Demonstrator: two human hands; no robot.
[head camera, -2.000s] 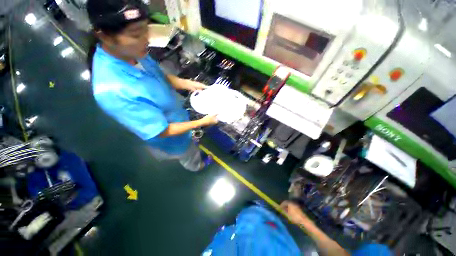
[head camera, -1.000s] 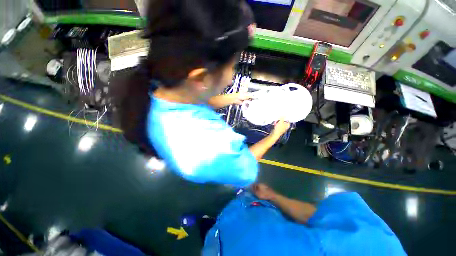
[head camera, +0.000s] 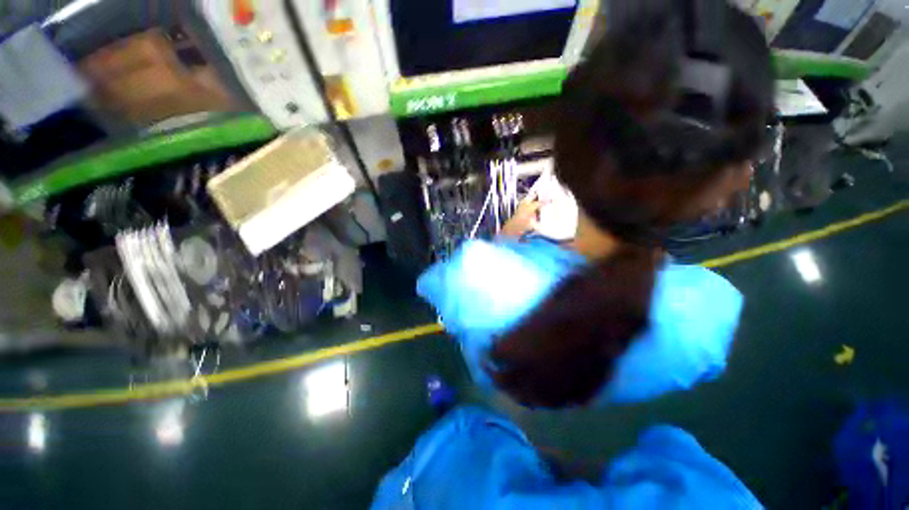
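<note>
Neither of my hands can be made out; only my blue clothing shows at the bottom edge, with a dark blurred patch between its two parts. Nearest in front, a person in a blue shirt (head camera: 688, 319) stands with their back to me at the feeders. Their hand (head camera: 522, 216) is beside a white component reel (head camera: 561, 214), mostly hidden by their head and body. White tapes (head camera: 503, 189) hang from the feeders just left of that hand.
Green-edged machines (head camera: 478, 93) run along the back. A beige keyboard terminal (head camera: 284, 189) rests over feeders at left, with white carrier tapes (head camera: 151, 274) hanging beside it. A yellow floor line (head camera: 319, 358) crosses before the feeders. A blue object (head camera: 877, 448) is at lower right.
The view has swung left along the machines. The other person now appears right of centre, seen from behind, and their body hides more of the reel. My right hand has dropped out of sight.
</note>
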